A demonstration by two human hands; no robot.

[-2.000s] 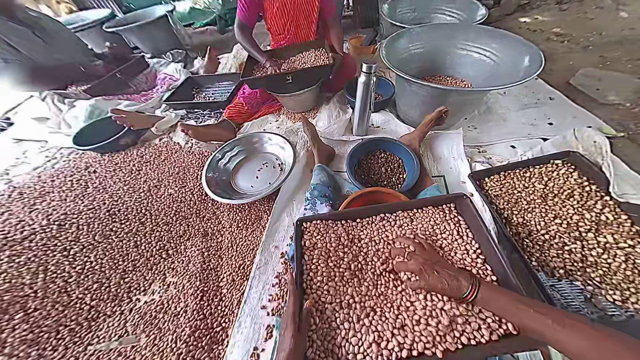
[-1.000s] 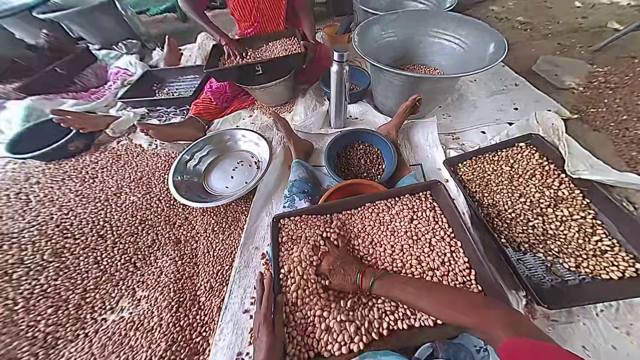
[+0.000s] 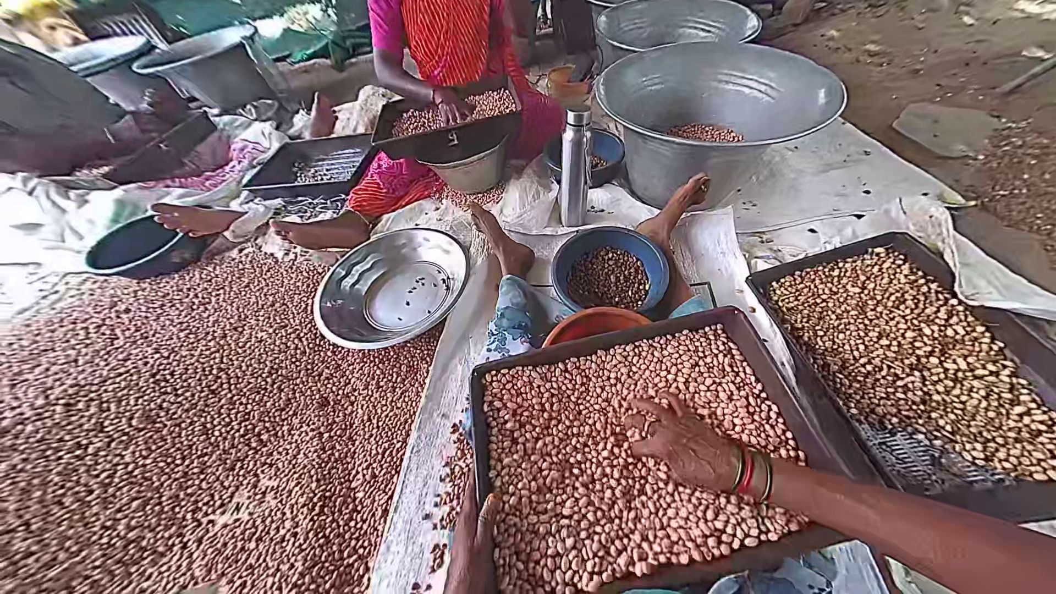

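Note:
A dark rectangular tray [image 3: 763, 363] full of pinkish-brown nuts or seeds [image 3: 577, 462] rests across my lap. My left hand [image 3: 473, 540] grips the tray's left edge near the bottom, its thumb at the rim. My right hand [image 3: 681, 445], with bangles at the wrist, lies on the nuts near the tray's middle, fingers spread and touching them; whether any are held between the fingers cannot be seen. Just beyond the tray are an orange bowl [image 3: 596, 322], partly hidden by it, and a blue bowl [image 3: 657, 285] of darker nuts.
A large heap of nuts [image 3: 206, 429] spreads at left, beside a steel basin [image 3: 334, 318]. At right lies another tray [image 3: 780, 318] of yellowish nuts. Ahead stand a steel flask [image 3: 574, 169] and a big metal tub [image 3: 660, 157]. Across from me a person [image 3: 454, 49] handles nuts in a tray.
My right hand has moved over the nuts, from the tray's left part a second ago to nearer its middle. My left hand stays at the tray's left edge.

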